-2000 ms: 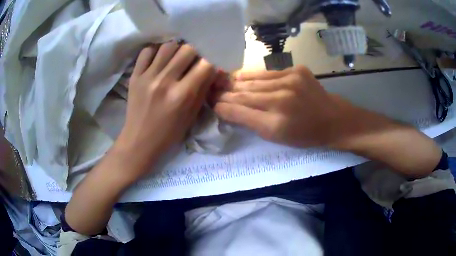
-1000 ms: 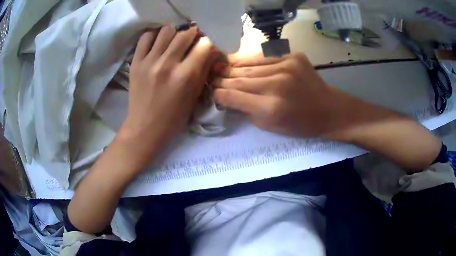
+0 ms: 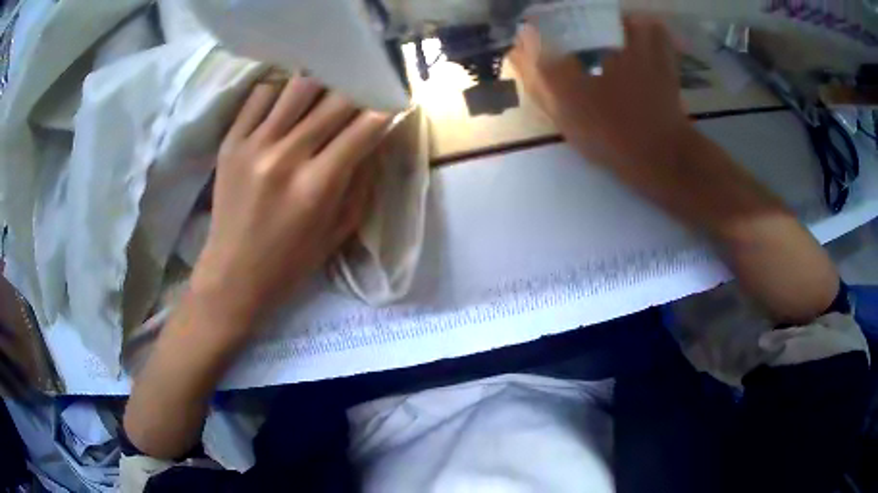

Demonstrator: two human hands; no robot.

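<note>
The light beige garment panel (image 3: pixel 106 173) lies bunched left of the sewing machine head (image 3: pixel 298 43) and over the table edge. My left hand (image 3: pixel 289 183) lies on pale cloth beside the needle area, fingers bent; whether it grips the cloth cannot be told. A folded end of pale cloth (image 3: pixel 395 241) sticks out right of this hand. My right hand (image 3: pixel 606 96) is blurred and raised at the white ribbed knob (image 3: pixel 578 24), fingers apart around its lower side, away from the cloth. Needle and presser foot are hidden by the machine head and glare.
A small black block with a spring-like stem (image 3: pixel 491 91) hangs right of the bright lamp glow. Scissors (image 3: pixel 833 159) with black looped handles lie far right. A printed measuring scale (image 3: pixel 501 298) runs along the front table edge. White cloth (image 3: pixel 481 433) covers the lap.
My right hand has left the cloth beside my left hand and moved right and up to the ribbed knob. The folded cloth end now shows longer beside my left hand. The view has shifted somewhat.
</note>
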